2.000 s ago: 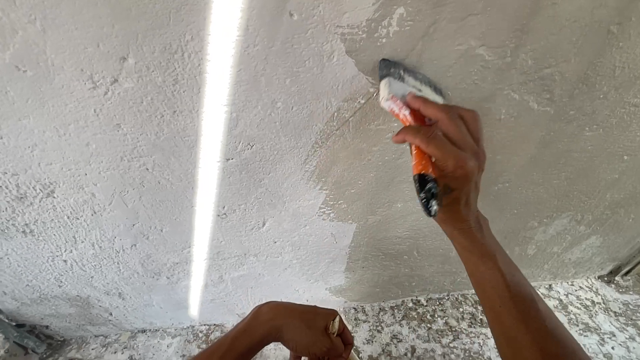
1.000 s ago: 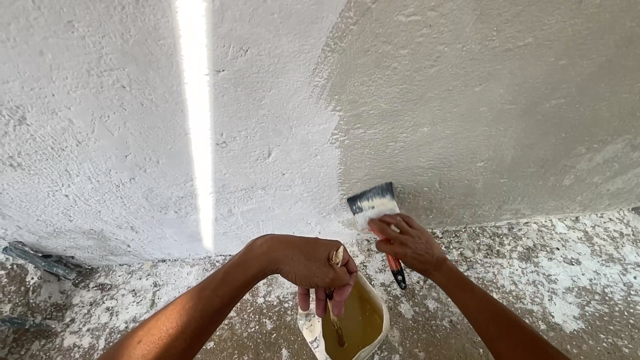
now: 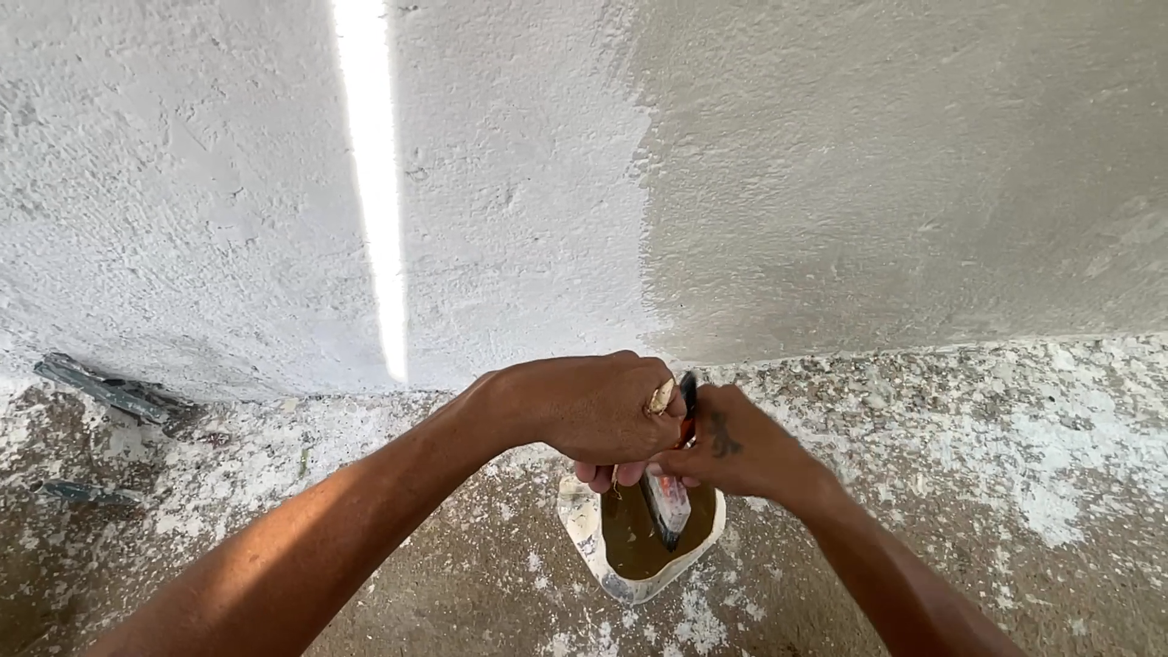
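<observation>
My right hand (image 3: 744, 447) grips a flat paintbrush (image 3: 671, 502) with an orange and black handle; its bristle end points down into the container. Beneath both hands is a cut-open whitish plastic container (image 3: 584, 525) with brownish-yellow liquid (image 3: 630, 538) in it. My left hand (image 3: 602, 411) is curled at the container's top, close against the right hand. Its fingertips are partly hidden, and it appears to hold the container by a cord or handle. Behind them rises a rough wall, white on the left (image 3: 511, 201) and grey-beige on the right (image 3: 867, 201).
A bright strip of light (image 3: 374, 182) runs down the white wall. Grey, paint-stained pieces (image 3: 109, 388) lie at the wall's foot on the left. The floor (image 3: 912, 456) is spattered with white flakes and patches.
My right hand has come down from the grey-beige part of the wall, and the brush now points into the container. The view has tilted downward.
</observation>
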